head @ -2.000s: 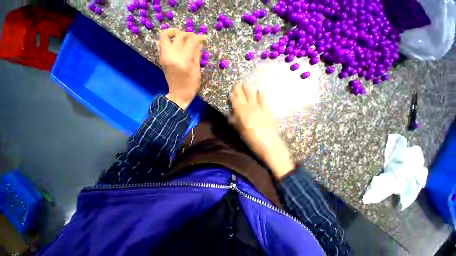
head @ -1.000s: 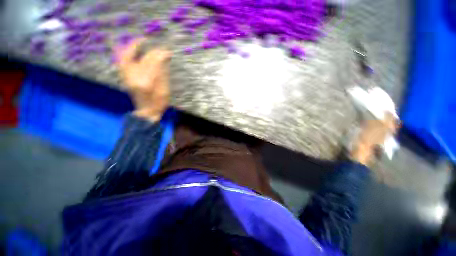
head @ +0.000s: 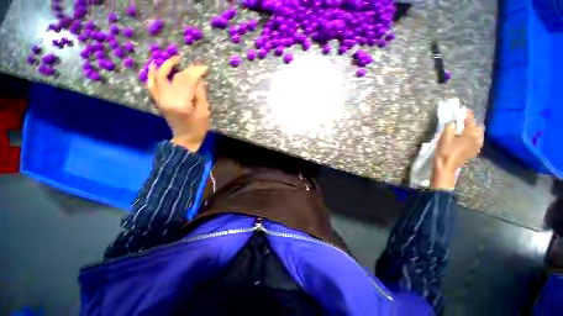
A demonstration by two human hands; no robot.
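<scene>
Purple balls lie in a dense pile at the top of the speckled bench, with loose ones scattered to the left. My left hand is over the bench's front edge area, fingers curled and apart, its fingertips at a small cluster of purple balls. Whether it holds one cannot be told. My right hand is closed on a crumpled white rag at the right of the bench, with the rag showing above and left of the fingers. A dark slim tool lies beyond the rag, a purple ball at its near end.
An empty-looking blue tray sits below the bench edge at the left, beside a red stool. More blue trays stand along the bench's right side, one with a few purple bits inside. The grey floor shows below.
The view has shifted to the right. My right hand has moved from the middle of the bench to the white rag and taken hold of it. My left hand stays by the loose balls.
</scene>
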